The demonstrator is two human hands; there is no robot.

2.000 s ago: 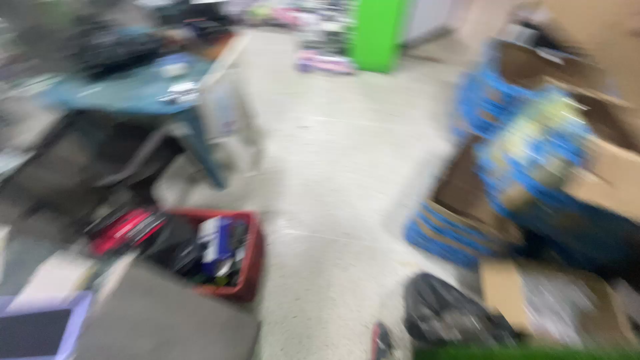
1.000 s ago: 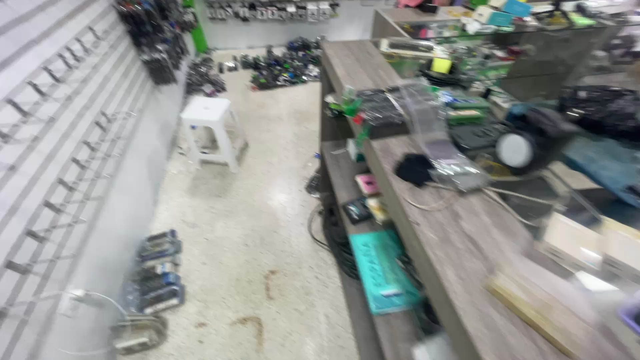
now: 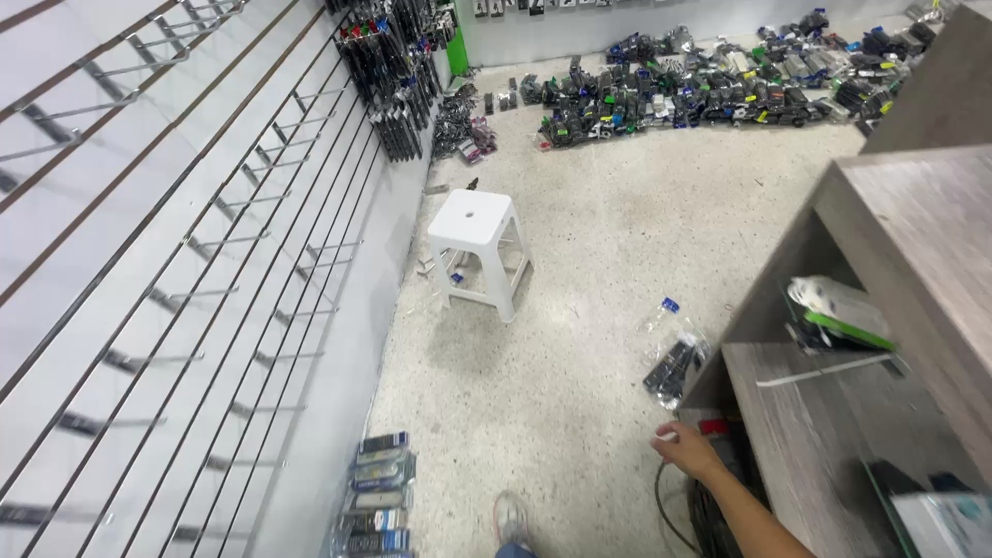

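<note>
My right hand (image 3: 686,449) hangs low at the right, beside the open shelf unit, with its fingers curled; a small white bit shows at the fingertips, and whether it is held is unclear. Just beyond it, packaged black items in clear plastic (image 3: 676,368) lie on the floor against the unit's foot. A dark cable (image 3: 663,504) curves below the hand. My left hand is out of view.
A white plastic stool (image 3: 480,225) stands beside the slatwall (image 3: 232,310) with its metal hooks. Packaged goods (image 3: 376,496) line the wall's foot. Piles of packaged items (image 3: 659,93) cover the far floor. The wooden shelf unit (image 3: 798,418) flanks the right side.
The view has swung and moved forward along the aisle, closer to the stool. My right hand has come into view at the lower right.
</note>
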